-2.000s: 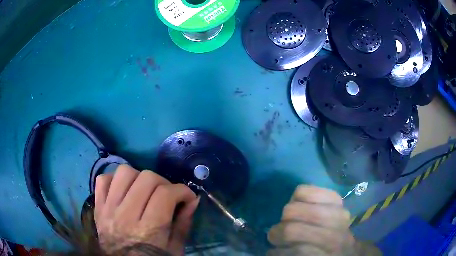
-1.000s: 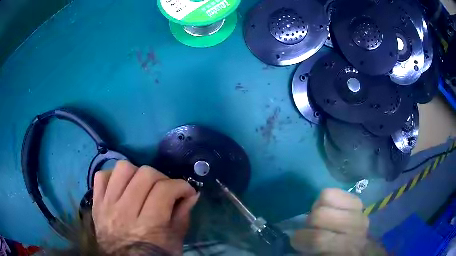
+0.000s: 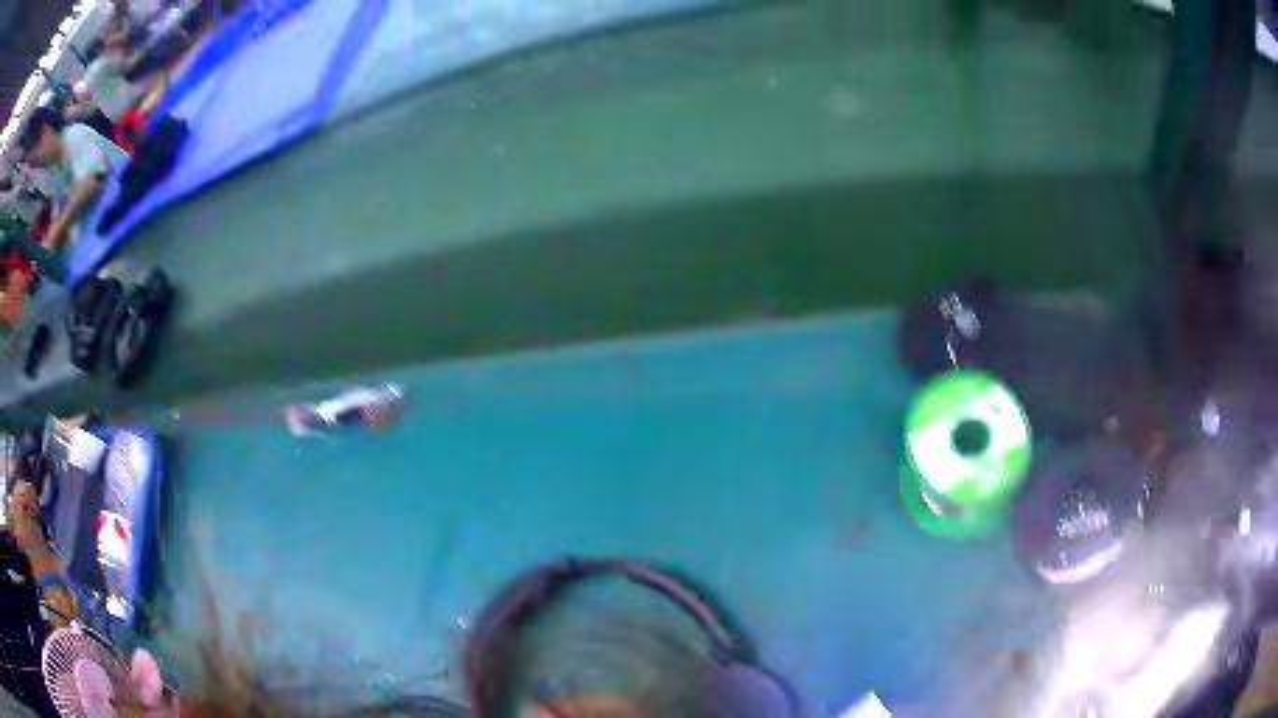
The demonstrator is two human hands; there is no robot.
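Observation:
The black headband of the unfinished headphones lies at the bottom centre, its lower part cut off. A small blurred patch of skin inside its curve, probably my left hand, is cut by the bottom edge; its fingers and anything held are hidden. My right hand is out of the picture. The green solder spool stands right of centre. A blurred black speaker plate lies beside it. The soldering iron does not show.
A green raised shelf runs behind the teal mat. A small white and dark item lies near its base. At left are black ear cups, a blue tray, a pink fan and other people. Bright blur covers the lower right.
The view has swung left and up, showing the shelf and neighbouring workers. The headphones and spool now appear further right and lower. The worked disc, iron and right hand have left the picture.

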